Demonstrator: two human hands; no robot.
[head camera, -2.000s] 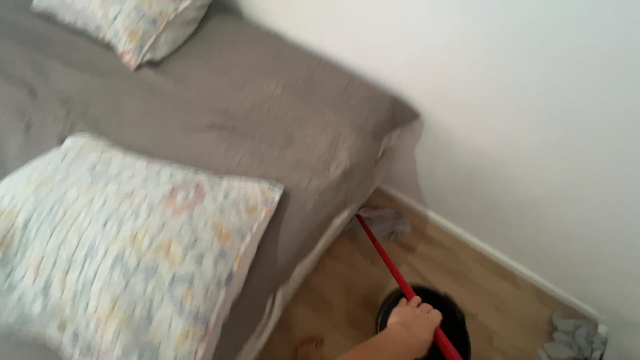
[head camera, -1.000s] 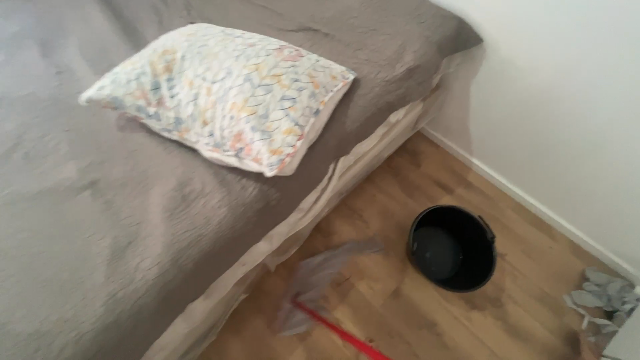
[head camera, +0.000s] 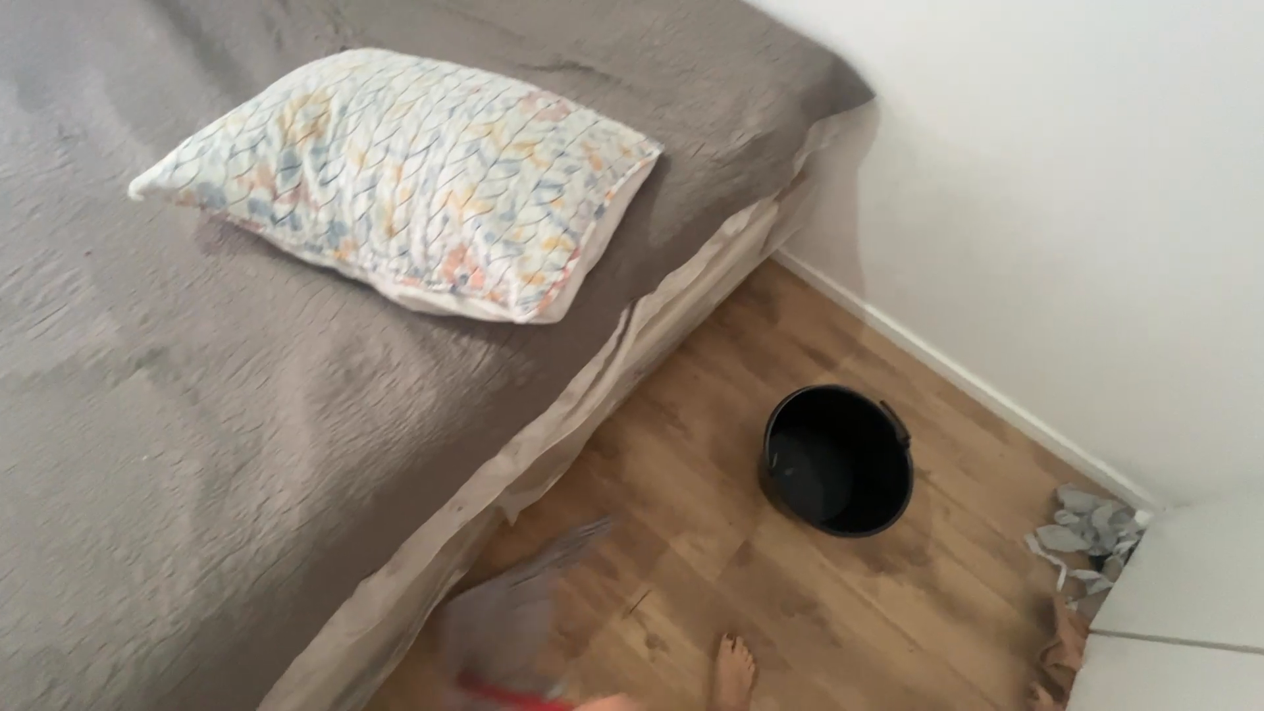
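At the bottom edge, a blurred sliver of skin, apparently my left hand, shows by the red handle of a floor mop; its fingers and grip are out of frame. The mop's grey cloth head is blurred on the wood floor beside the bed skirt. My right hand is not in view. A round black bucket stands upright on the floor to the right, with its handle folded at the rim and something dark grey at the bottom.
A bed with a grey cover and a patterned pillow fills the left. A white wall with a baseboard runs along the right. Crumpled grey cloth lies by a white cabinet. A bare foot is at the bottom.
The mop head has moved out from the bed's far corner, along the bedside toward me. The hand on the red handle above the bucket has moved away from there. The view has shifted.
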